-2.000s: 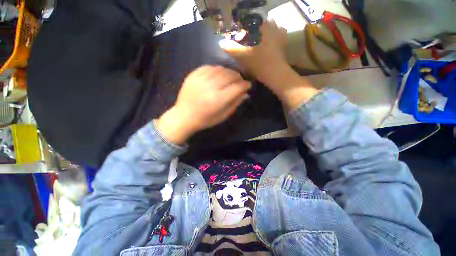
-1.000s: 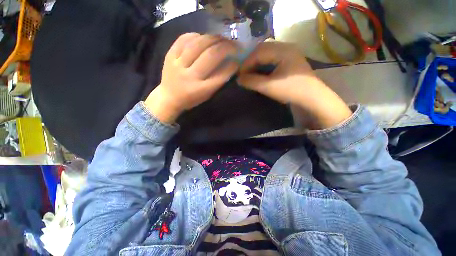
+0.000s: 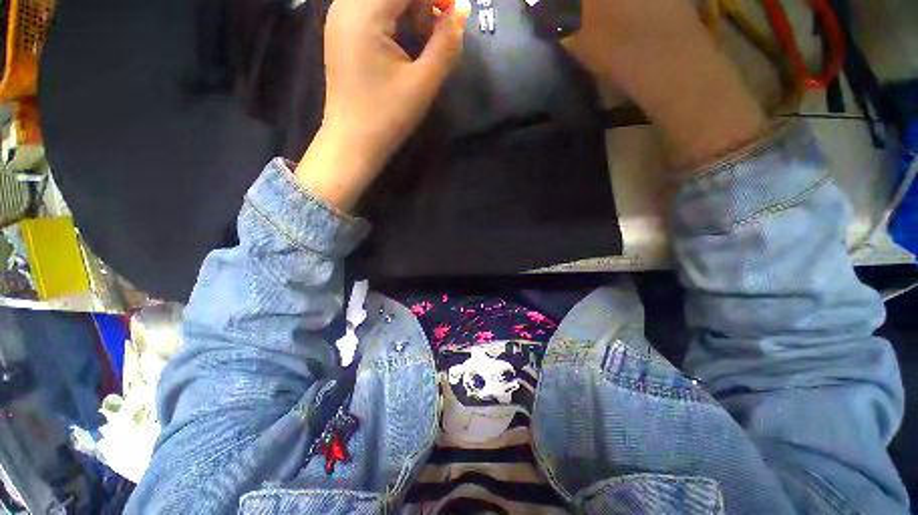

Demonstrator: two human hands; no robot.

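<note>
Black fabric (image 3: 503, 191) lies over the table and under the presser foot (image 3: 486, 14), which shows at the top edge under the bright lamp. My left hand (image 3: 377, 75) is left of the foot, thumb and fingers near the lit spot; its fingertips are partly cut off by the top edge. My right hand (image 3: 654, 50) is right of the foot, blurred, its fingers cut off or hidden beside the round dark attachment (image 3: 557, 15). I cannot tell what the right fingers touch.
Scissors with a red handle loop (image 3: 830, 50) and a yellow one lie right of my right hand. The blue tray (image 3: 906, 221) is at the right edge. A yellow bin (image 3: 52, 256) and orange basket (image 3: 22, 50) stand at the left. White cloth scraps (image 3: 131, 402) are at lower left.
My hands, together at the fabric before the foot one second ago, are now apart on either side of it. The view has shifted, so foot and scissors sit higher in the picture.
</note>
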